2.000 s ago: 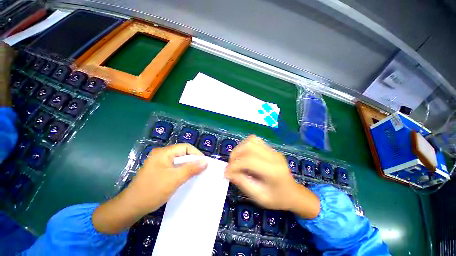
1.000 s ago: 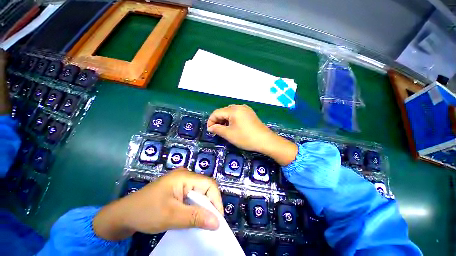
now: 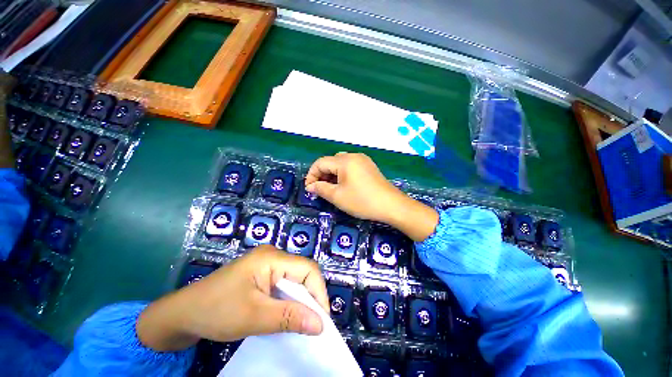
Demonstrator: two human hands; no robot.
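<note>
My left hand pinches a white backing sheet between thumb and fingers; the sheet hangs toward the bottom edge. My right hand is at the back row, its pinched fingertips touching a dark unit, third from the left. Whether a small piece is between those fingertips cannot be seen. Dark rounded-square units with pale round centre marks sit in rows in a clear tray. My hands, sleeves and the sheet hide several units.
White spare sheets with bright blue film pieces lie behind the tray, beside a clear bag of blue film. A wooden frame is back left, a blue device right. Another person's sleeve is beside a similar tray at left.
My right hand has moved from beside my left hand at the sheet back to the rear row of units. My left hand has lowered with the sheet. The camera view has shifted.
</note>
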